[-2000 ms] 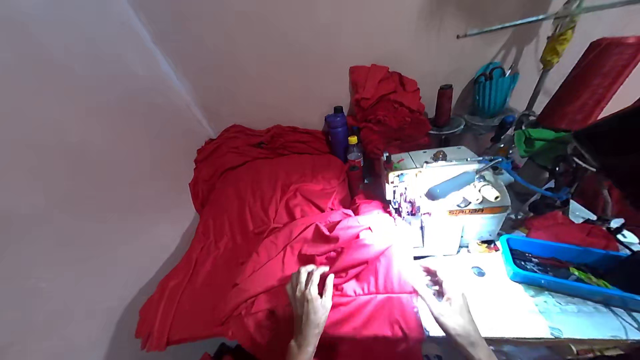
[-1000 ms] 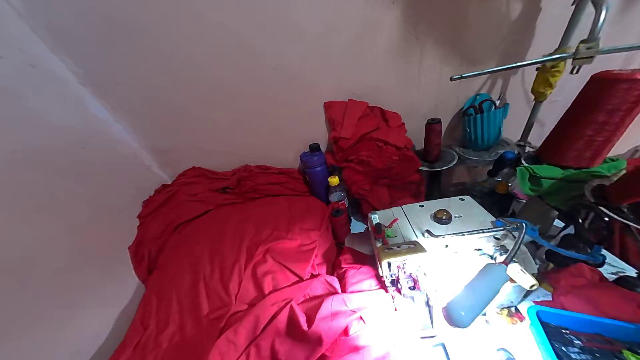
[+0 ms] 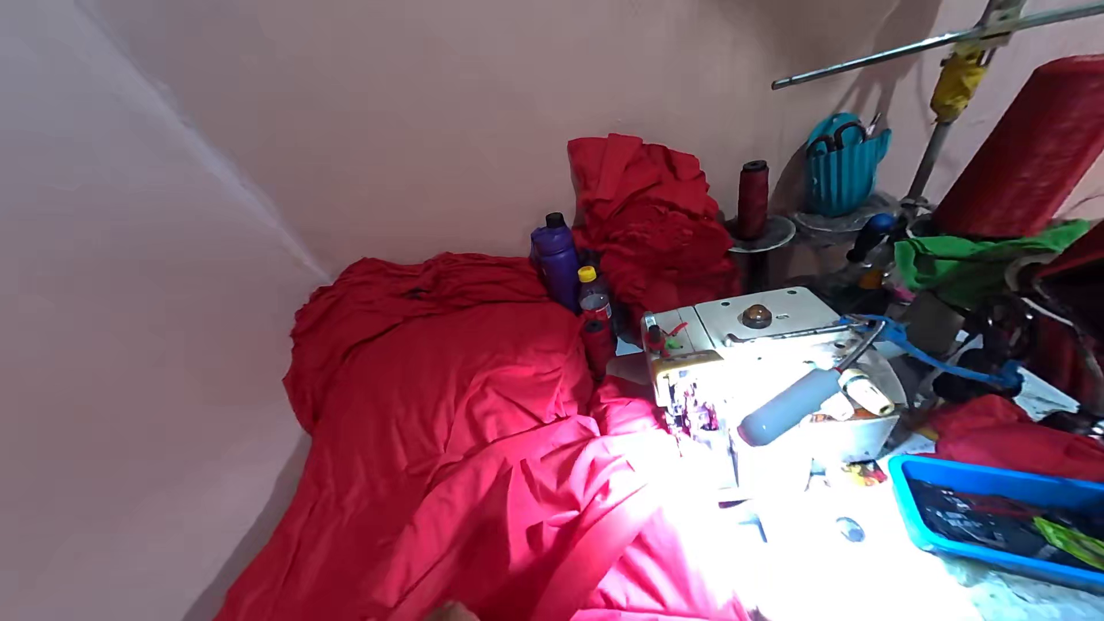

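Only a small bit of a hand, seemingly my left hand (image 3: 452, 611), shows at the bottom edge, against the red fabric (image 3: 466, 388); its fingers and any hold are hidden. My right hand is out of view. The fabric lies in a large, wrinkled heap left of a white sewing machine (image 3: 776, 315) and reaches up to its needle area. A grey lamp (image 3: 789, 407) on the machine throws bright light over the machine bed and the fabric's right part.
Behind the machine stand a purple bottle (image 3: 556, 263), a yellow-capped bottle (image 3: 595, 297), more red cloth (image 3: 647, 216), a red thread spool (image 3: 753, 200) and a turquoise holder (image 3: 841, 177) with scissors. At right are a blue tray (image 3: 1018, 483) and a large red thread cone (image 3: 1022, 151).
Two seconds ago both hands showed over the fabric and beside the machine; now only a bit of one shows at the bottom edge. The view has shifted toward the wall and machine.
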